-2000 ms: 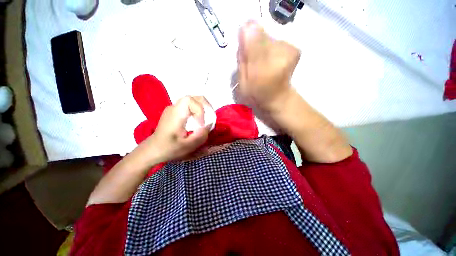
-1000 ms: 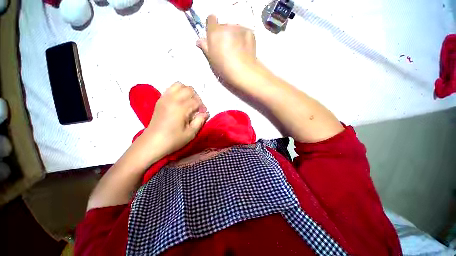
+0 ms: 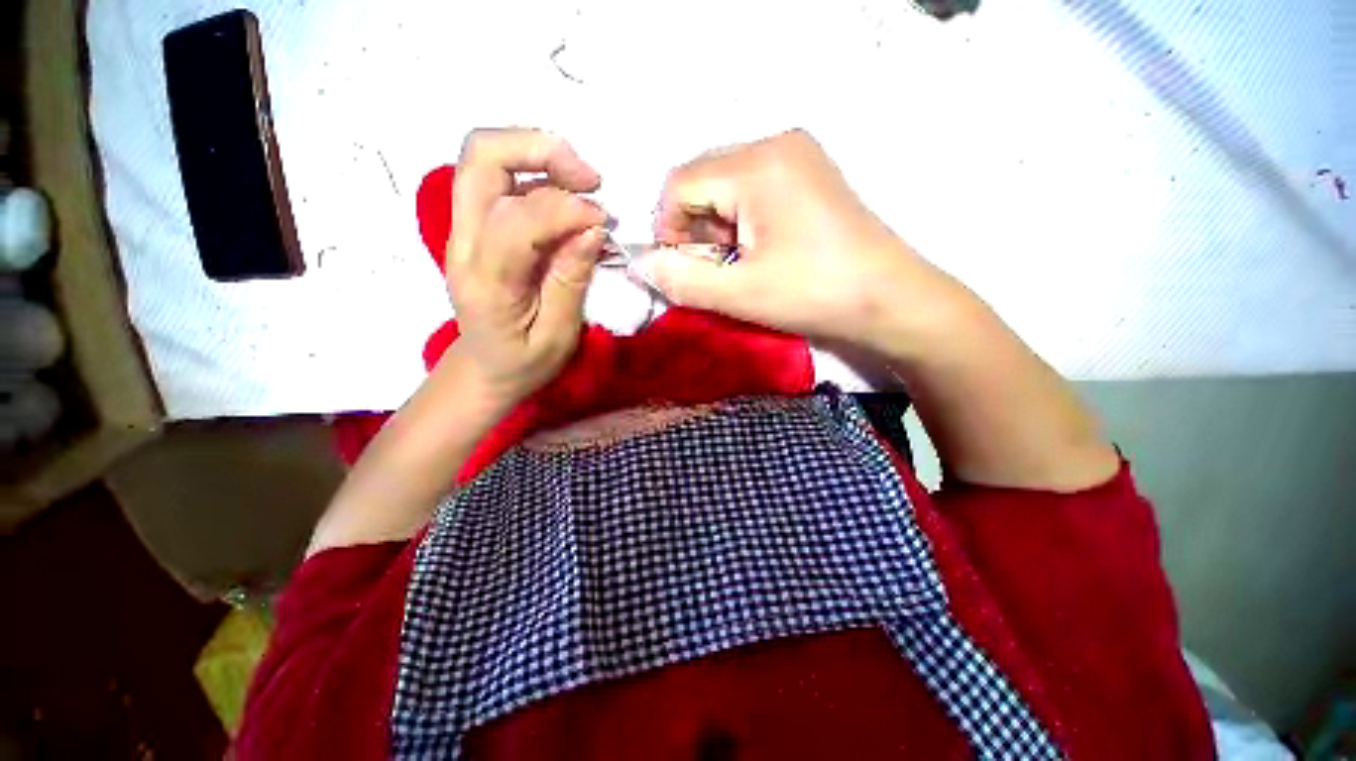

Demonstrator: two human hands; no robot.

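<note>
The red plush piece (image 3: 714,350) lies over the near table edge, one flap showing beyond my left hand. A white pompom (image 3: 619,305) sits on it between my hands. My left hand (image 3: 521,260) is raised at the left of the pompom, thumb and fingertip pinching what looks like white thread. My right hand (image 3: 803,245) is closed on the thread snips (image 3: 711,251), mostly hidden in the fingers, with the blades pointing left near my left fingertips. No needle can be made out.
A black smartphone (image 3: 234,149) lies at the left on the white cloth. A brown-edged carton (image 3: 112,335) with white balls (image 3: 27,226) stands at far left. Thread offcuts (image 3: 565,63) lie beyond my hands. A dark object (image 3: 946,8) is cut off at the top edge.
My right hand has picked up the snips from the table and come back beside my left hand. My left hand has risen and opened its outer fingers, uncovering the pompom. The view has shifted.
</note>
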